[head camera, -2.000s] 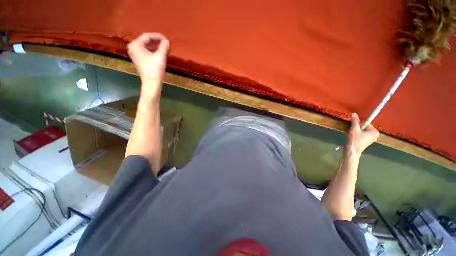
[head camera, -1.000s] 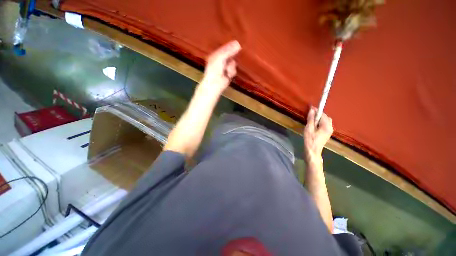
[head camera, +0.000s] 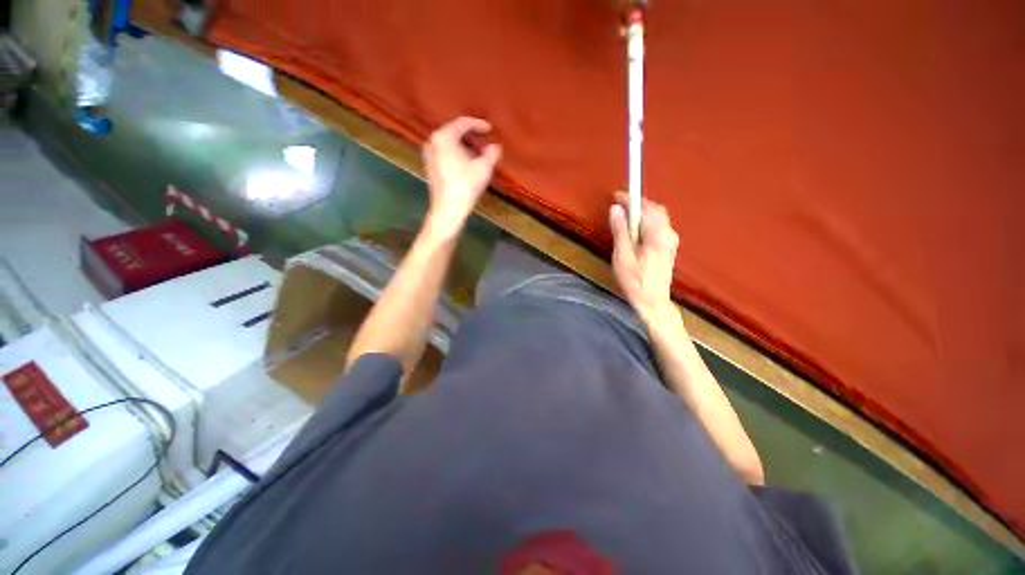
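Orange-red cloth (head camera: 787, 146) lies over the table, with low wrinkles and a darker layered edge along the wooden table rim. My left hand (head camera: 459, 169) is at the cloth's near edge, fingers curled towards the thumb; whether it pinches cloth cannot be told. My right hand (head camera: 645, 253) is closed around the lower end of the feather duster's whitish handle (head camera: 635, 124), just over the cloth edge. The handle points away from me. Its red collar shows at the top of the picture; the feathers are almost wholly cut off.
The wooden table edge (head camera: 540, 236) runs diagonally down to the right. A white label (head camera: 246, 72) hangs at its left part. An open cardboard box (head camera: 320, 326) stands left of my body, beside white packages (head camera: 180, 320) and a red box (head camera: 152, 256). Blue parts (head camera: 94, 121) show upper left.
The view has shifted and turned, bringing more of the left floor into sight. Both hands now appear closer together. The duster handle stands more upright in view, and its feathers have left the picture.
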